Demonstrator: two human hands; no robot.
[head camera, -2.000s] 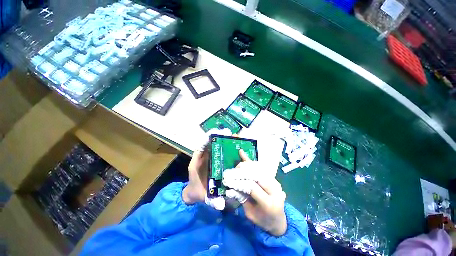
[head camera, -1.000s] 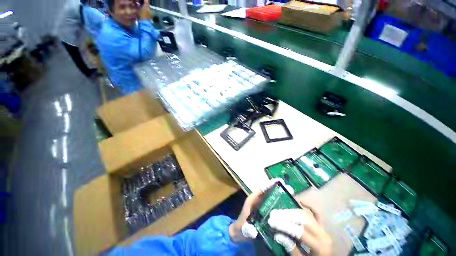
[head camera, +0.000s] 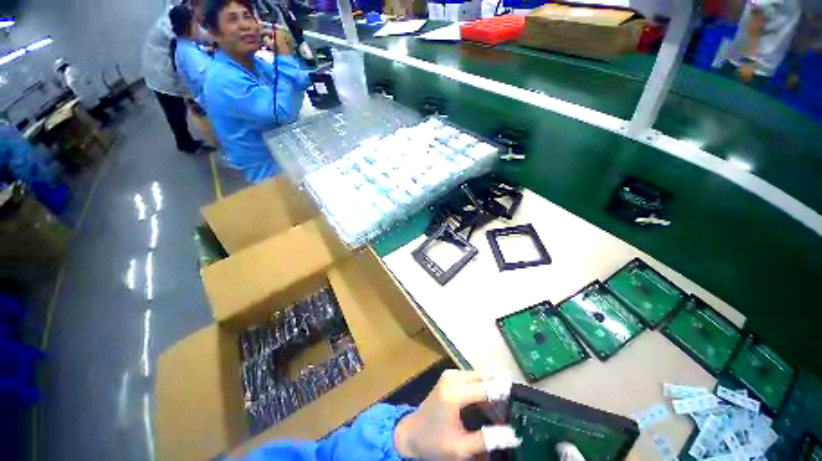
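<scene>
A green circuit board in a black frame (head camera: 572, 430) is at the bottom edge, tilted. My left hand (head camera: 455, 419), with white finger cots, grips its left side. Of my right hand, only what looks like a white-covered fingertip (head camera: 570, 450) shows over the board at the bottom edge; the rest is out of the picture. Several framed green boards (head camera: 542, 340) lie in rows on the cream work board (head camera: 451, 311). A loose black frame (head camera: 518, 247) lies behind them, beside a pile of black frames (head camera: 444, 256). White strips (head camera: 728, 423) lie heaped at the lower right.
A clear blister tray (head camera: 338, 212) with pale pieces stands at the back left. An open carton (head camera: 388, 311) with bagged black parts is at my left. A person in blue (head camera: 248, 103) is beyond the tray. Black units (head camera: 638, 200) sit along the green belt (head camera: 577, 153).
The view has swung left, bringing the aisle and a person into sight. The held board has moved toward the bottom edge and tilted. My right hand has mostly left the picture.
</scene>
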